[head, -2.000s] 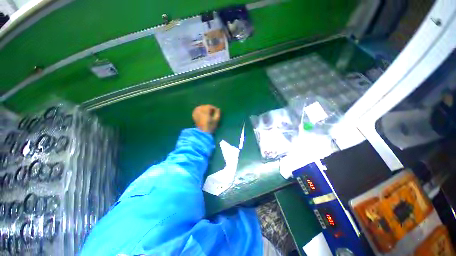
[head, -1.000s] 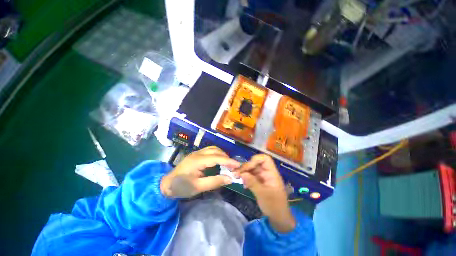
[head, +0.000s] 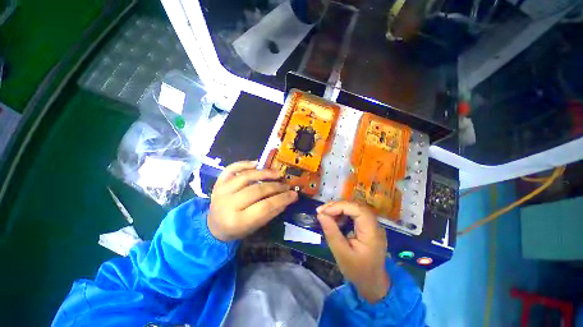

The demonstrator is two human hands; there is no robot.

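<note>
The left orange fixture (head: pixel 310 131) with a black centre lies on the silver perforated plate (head: pixel 335 153). A small dark workpiece (head: pixel 294 171) sits at its near end. My left hand (head: pixel 248 201) lies over the plate's near left corner, with its fingertips at that end of the fixture; what is under them is hidden. My right hand (head: pixel 359 246) is just off the plate's near edge, with thumb and forefinger pinched together. Any part between them is too small to tell. The right orange fixture (head: pixel 379 163) lies beside the left one, untouched.
A parts tray (head: pixel 442 195) is at the machine's right corner, above the green button (head: pixel 406 255) and red button (head: pixel 425 260). Poly bags (head: pixel 153 159), a thin pale stick (head: pixel 119 205) and crumpled paper (head: pixel 120 241) lie on the left bench. The white machine frame (head: pixel 198 48) rises behind.
The view has swung from the bench to the machine. My hands, together in front of the panel a second ago, are now apart; my left hand has moved onto the left fixture's near end.
</note>
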